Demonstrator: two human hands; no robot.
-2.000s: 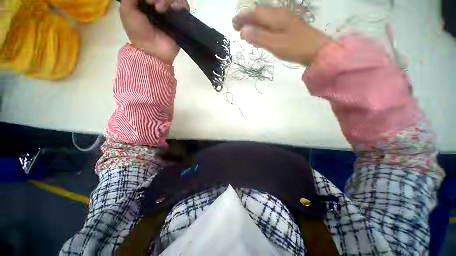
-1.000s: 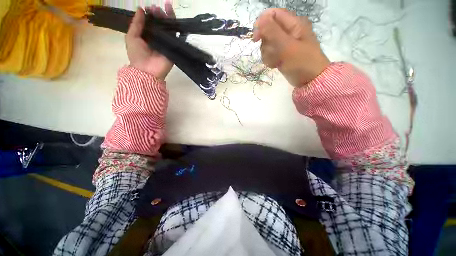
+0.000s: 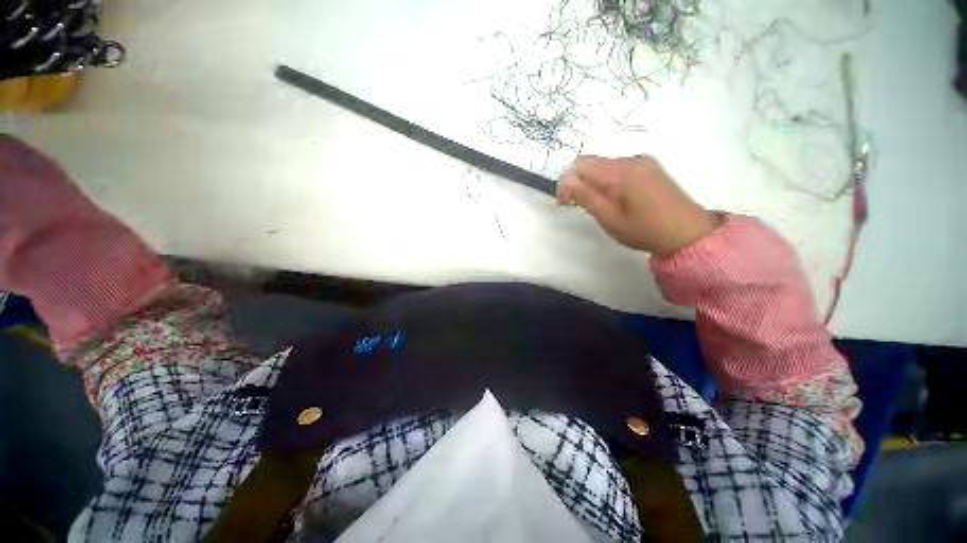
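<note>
My right hand is right of the middle, its fingers closed on the end of one long, narrow black strap. The strap runs up and left over the white table, and its far end is free. Whatever is at the held end is hidden by my fingers. My left hand is out of the picture; only its striped sleeve shows at the left edge. A bundle of black straps with silver D-rings is in the upper left corner.
Yellow pieces show at the left under the black bundle. Tangled dark threads lie beyond my right hand. A thin tool or lead with a red part lies at the right, beside loose pale thread. The table's front edge runs before the apron.
The fanned strap bundle has left the middle and now shows at the upper left. My left hand has gone out of view leftward. My right hand has moved nearer, holding one strap apart.
</note>
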